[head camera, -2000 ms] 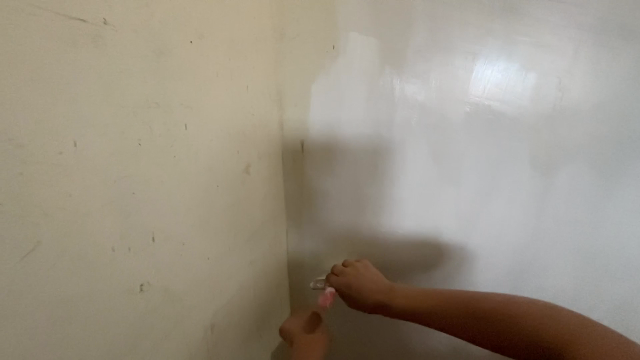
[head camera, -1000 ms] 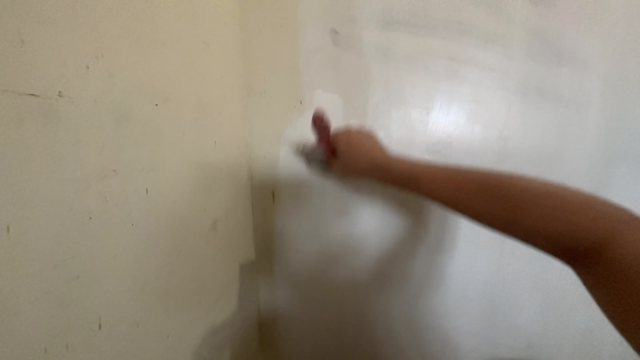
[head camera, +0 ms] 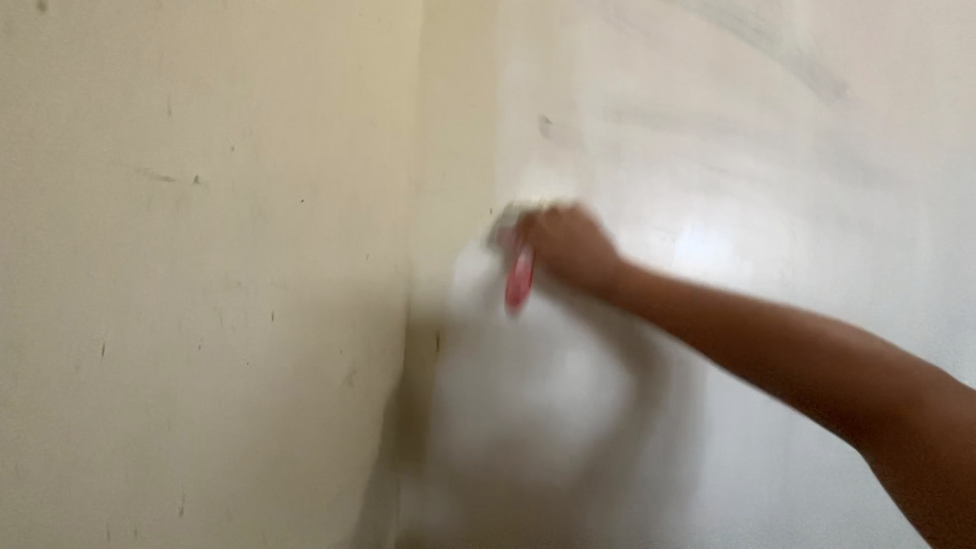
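My right hand [head camera: 568, 244] is closed around a paintbrush [head camera: 519, 282] with a red handle, which points down below my fingers. The brush's head is up against the right wall, blurred by motion and partly hidden by my hand. Around it, wet-looking white paint [head camera: 534, 389] covers the right wall, while a beige strip [head camera: 454, 152] runs along the corner. My left hand is out of view.
A beige wall [head camera: 206, 252] with small dark marks and scuffs stands on the left and meets the right wall [head camera: 801, 229] at a vertical corner. Shadows of my arm fall on the right wall.
Two seconds ago both hands were low by the corner; my left hand has since left the view. The brush handle pointed up one second ago and now points down. The view has shifted.
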